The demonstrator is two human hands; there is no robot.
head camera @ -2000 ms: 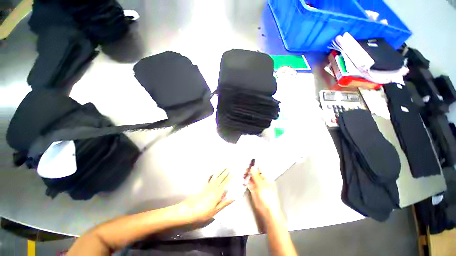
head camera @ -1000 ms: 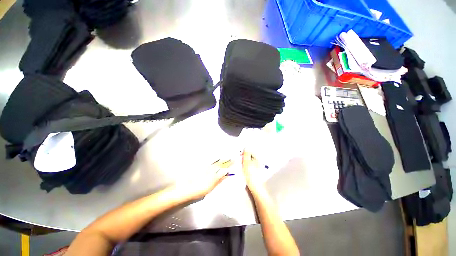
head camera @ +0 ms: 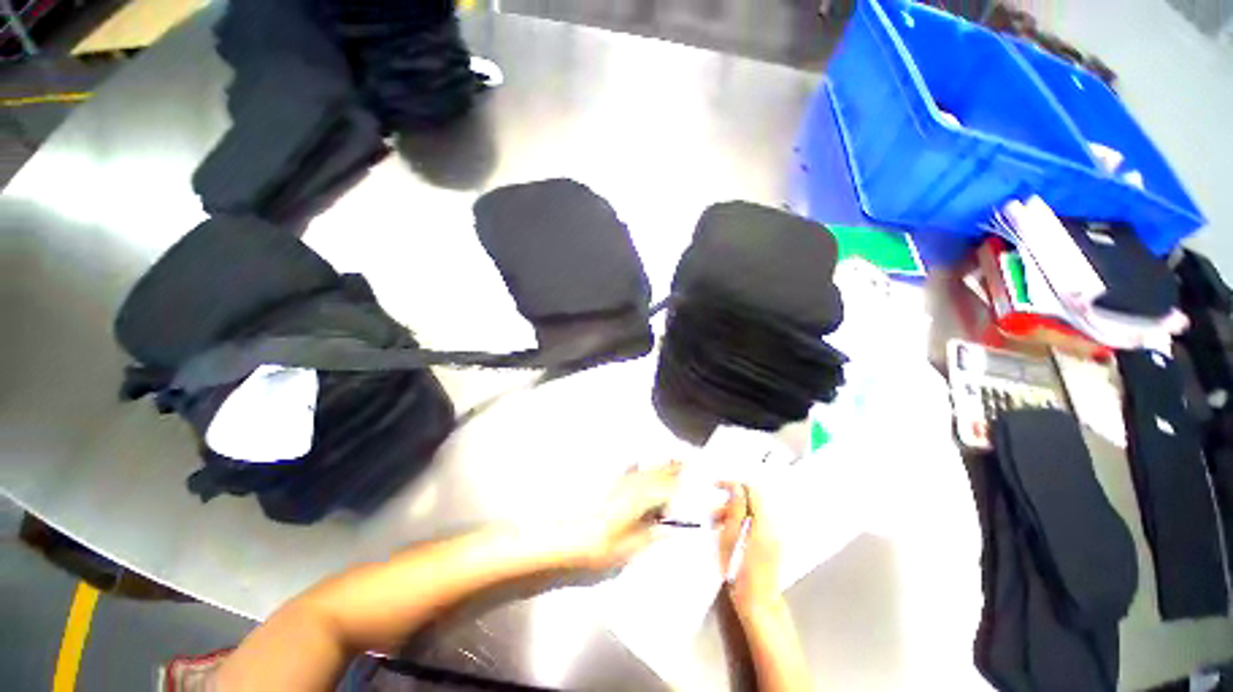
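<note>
My left hand (head camera: 633,521) is at the left edge of a small white paper slip (head camera: 695,495); glare hides whether it grips or only touches it. My right hand (head camera: 746,538) is at the slip's right side, its fingers closed round a thin pale pen (head camera: 738,550). White paper (head camera: 663,608) lies below the hands. A stack of black panels (head camera: 751,325) stands just beyond them. Another black panel pile (head camera: 568,264) lies to its left. A large black bundle (head camera: 291,365) at the left carries a white ticket (head camera: 264,415) and a black strip (head camera: 406,357).
More black stacks (head camera: 291,129) lie at the far left. At the right are a blue bin (head camera: 974,135), green sheet (head camera: 879,249), red box (head camera: 1034,322), calculator (head camera: 1001,389), long black pieces (head camera: 1061,541) and black strip pieces (head camera: 1174,487). The curved table edge (head camera: 149,564) is near me.
The view has shifted, so the table's things sit lower and further right. My hands now meet at a small slip, and the pen shows in my right hand.
</note>
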